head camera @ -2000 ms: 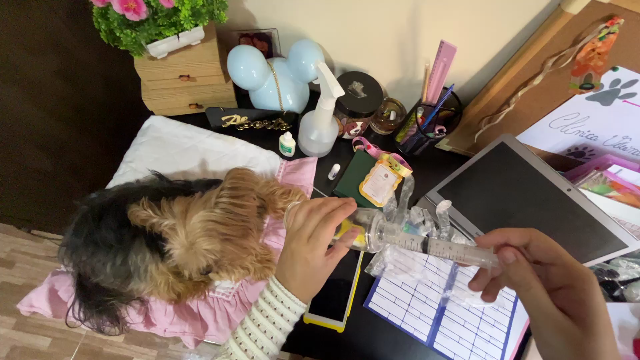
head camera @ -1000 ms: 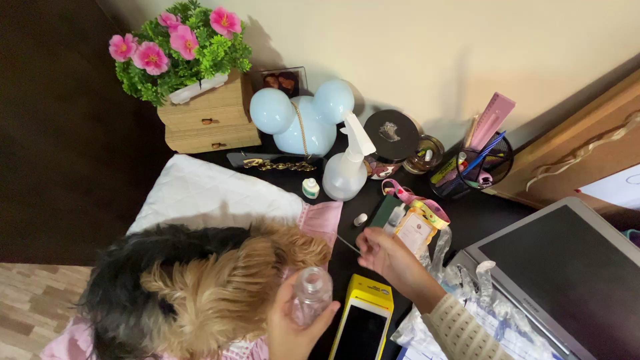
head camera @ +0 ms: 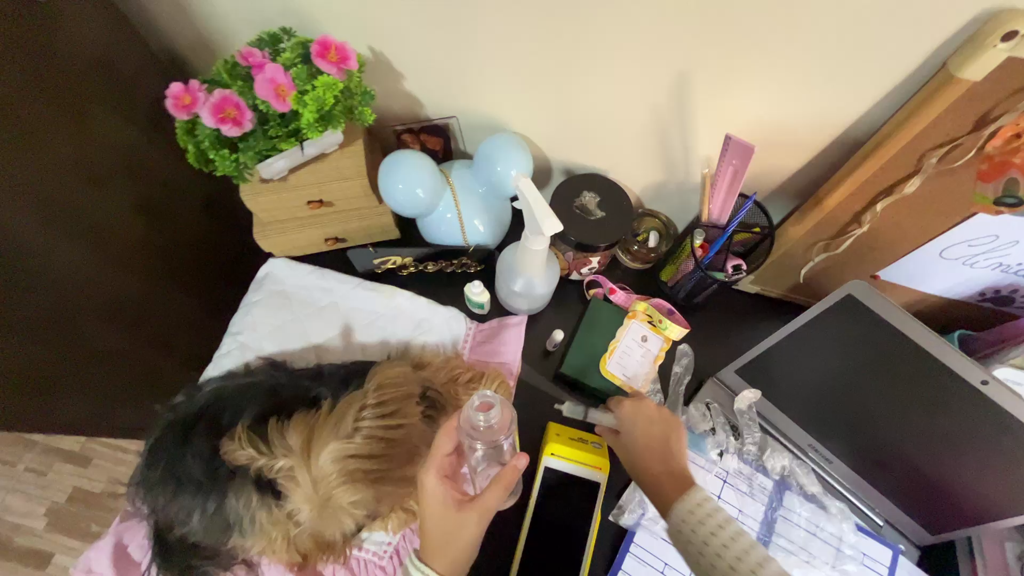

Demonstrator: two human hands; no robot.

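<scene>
My left hand (head camera: 468, 488) holds a clear, uncapped bottle (head camera: 486, 444) upright, its mouth facing the camera, beside a long-haired black and tan dog (head camera: 320, 456). The dog lies on a pink and white cloth (head camera: 336, 308). To the right, my right hand (head camera: 644, 440) grips a syringe (head camera: 588, 414) low over the black desk, its tip pointing left; the fingers hide its rear part. A yellow card terminal (head camera: 574, 448) with a dark screen lies between my hands. Above the bottle are a small white cap (head camera: 554, 340) and a small white bottle (head camera: 477, 298).
A spray bottle (head camera: 528, 276), a dark-lidded jar (head camera: 590, 214) and a mesh pen cup (head camera: 712, 256) stand along the back. A green box (head camera: 588, 344) with a badge lies before them. At right are an open Samsung laptop (head camera: 872, 400), clear plastic wrappers (head camera: 748, 432) and printed sheets (head camera: 704, 536).
Two seconds ago the syringe was joined to the bottle's mouth; now they are apart. Since one second ago, my right hand has moved right and down from beside the green box. The view has shifted.
</scene>
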